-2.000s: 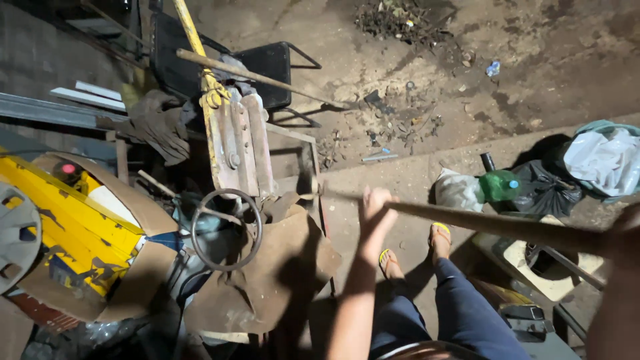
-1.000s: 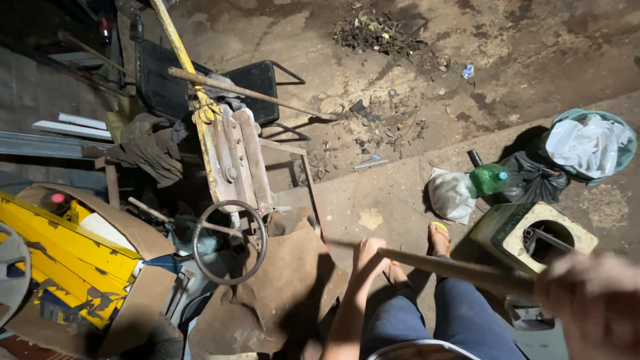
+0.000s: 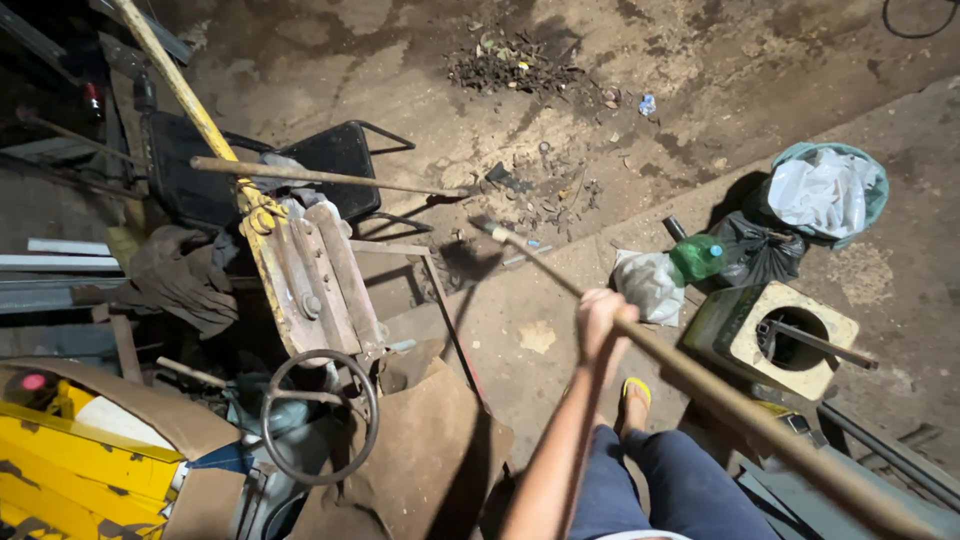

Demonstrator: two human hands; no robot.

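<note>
A long wooden pole (image 3: pixel 697 375) runs from the lower right corner up toward the middle. My left hand (image 3: pixel 604 322) is closed around its shaft. The pole's far end has a light collar and a dark tip (image 3: pixel 489 226), held over the floor beside scattered dry leaves and debris (image 3: pixel 559 202). My right hand is outside the frame. Another long wooden handle (image 3: pixel 322 175) lies across a yellow metal bar (image 3: pixel 176 82) and a black chair (image 3: pixel 337 169), its end near the same debris. A heap of leaves (image 3: pixel 514 64) lies farther off.
A machine with a handwheel (image 3: pixel 320 416) and a cardboard box (image 3: pixel 202 502) of yellow metal parts stand at left. At right are a lined bin (image 3: pixel 874 199), a black bag (image 3: pixel 761 251), a green bottle (image 3: pixel 697 259), a white bag (image 3: pixel 649 289) and a square container (image 3: pixel 840 330).
The pole's far end has moved outward from beside the machine to the floor near the debris, my left hand moving with it. My right hand, seen on the pole a second ago, has left the view.
</note>
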